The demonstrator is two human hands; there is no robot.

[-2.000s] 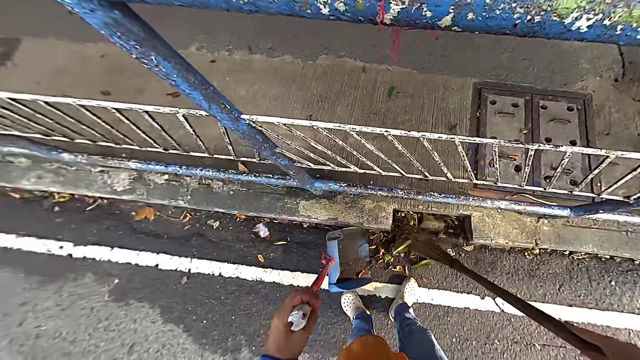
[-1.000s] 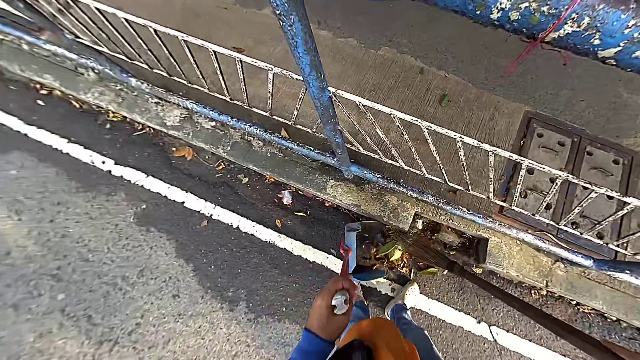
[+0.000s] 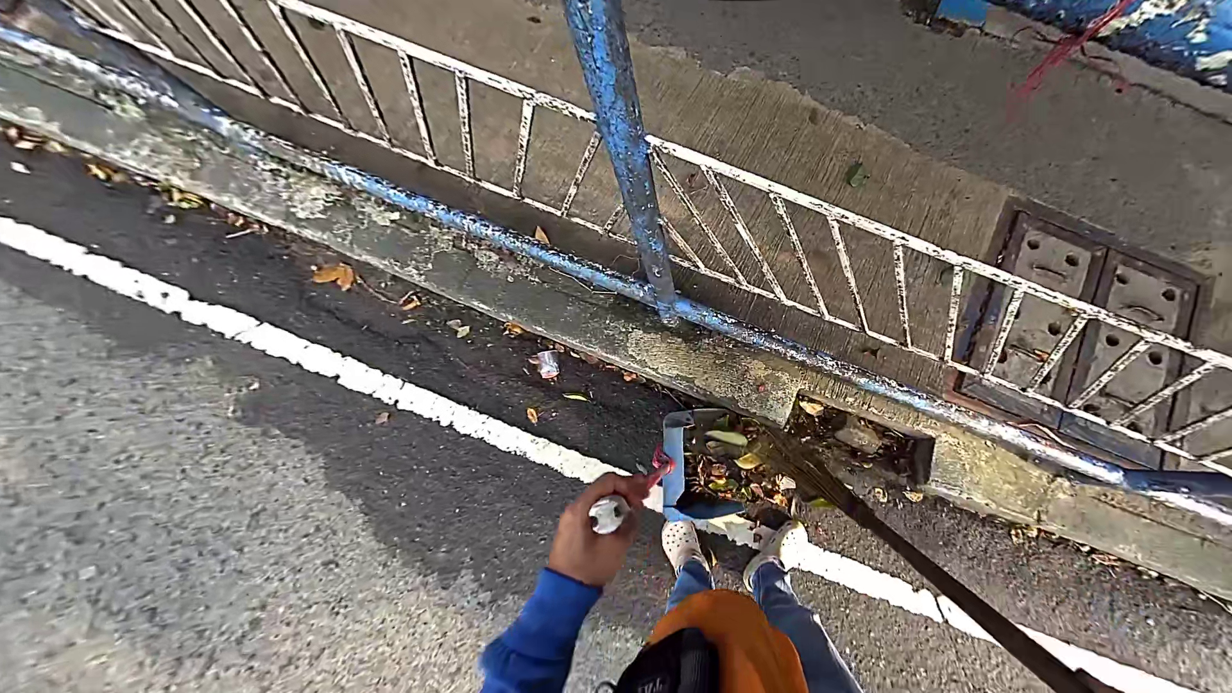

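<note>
My left hand (image 3: 595, 529), in a blue sleeve, is closed around the red-and-white handle of a blue-grey dustpan (image 3: 674, 462). The pan rests on the road by the curb, just in front of my shoes, and holds brown, yellow and green leaves (image 3: 727, 472). At the pan's right side, the bristles of a broom (image 3: 799, 462) touch the leaf litter near a curb drain opening (image 3: 885, 448). Its long dark handle runs down to the lower right edge of the view. My right hand is out of view there.
A low white metal railing (image 3: 751, 178) and a blue pipe (image 3: 462, 219) run along the concrete curb (image 3: 241, 207). A blue post (image 3: 626, 144) rises beside them. Crumpled litter (image 3: 547, 364) and an orange leaf (image 3: 334, 276) lie left of the pan. Drain covers (image 3: 1088, 313) are beyond the railing.
The view has turned. The dustpan held few leaves two seconds back and now has many in it. My right hand, seen on the broom handle earlier, has left the view.
</note>
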